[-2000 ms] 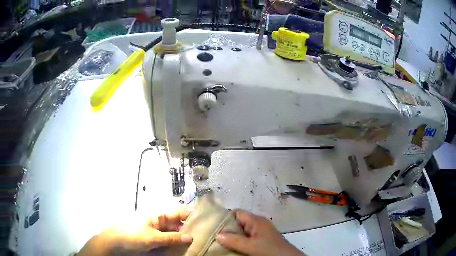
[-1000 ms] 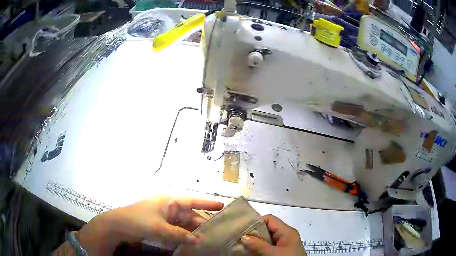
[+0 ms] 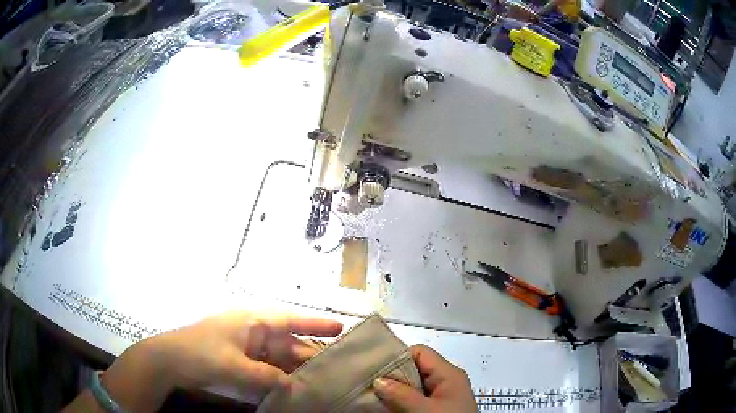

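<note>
A beige garment piece (image 3: 355,363) with a stitched seam is held at the table's front edge, one corner pointing up towards the machine. My left hand (image 3: 218,351) is at its left side, fingers partly behind the cloth, index finger stretched out. My right hand (image 3: 432,387) grips its right side with the thumb on top. The cloth's lower part is cut off by the picture's edge. The presser foot (image 3: 319,216) stands beyond the cloth with no cloth under it.
The white sewing machine head (image 3: 484,121) spans the back and right. Orange-handled thread snips (image 3: 524,292) lie on the bed. A tan tape guide (image 3: 354,262) is right of the foot. A parts tray (image 3: 641,375) is at right. A yellow lamp-like piece (image 3: 284,35) is at upper left.
The cloth has moved from near the presser foot back to the table's front edge and now lies more spread between my hands. The camera view has shifted too.
</note>
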